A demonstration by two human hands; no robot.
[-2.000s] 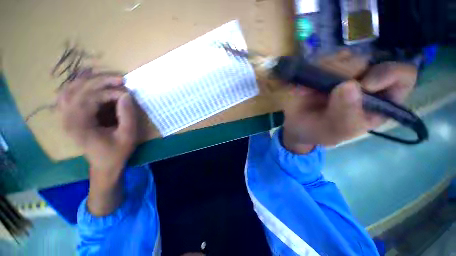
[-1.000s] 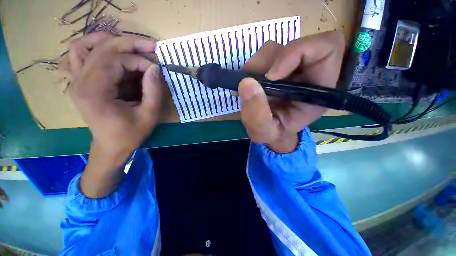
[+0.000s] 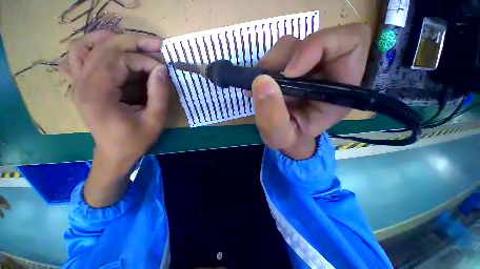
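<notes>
A white strip board panel (image 3: 210,94) with dark parallel lines lies on the tan cardboard. My right hand (image 3: 310,89) holds the soldering iron (image 3: 237,76) by its black handle. The iron's metal tip is at the panel's left edge. My left hand (image 3: 118,86) is beside that edge, thumb and index finger pinched close to the tip. Whether a wire lead is between those fingertips is too small to tell. Thin dark wire leads (image 3: 97,21) lie in a loose tangle above and left of my left hand.
The cardboard sheet (image 3: 58,113) lies on a green bench top (image 3: 210,137). At right, a speckled tray (image 3: 392,86) holds a metal-rimmed box (image 3: 429,44), yellowish inside, and bulky black objects (image 3: 463,52). The iron's black cord (image 3: 413,118) loops over the bench edge. A green round item (image 3: 386,40) is near a white label.
Since two seconds ago, the iron has moved from the panel's right side to its left edge, and my left hand has come to that edge. In the last second, almost nothing has moved.
</notes>
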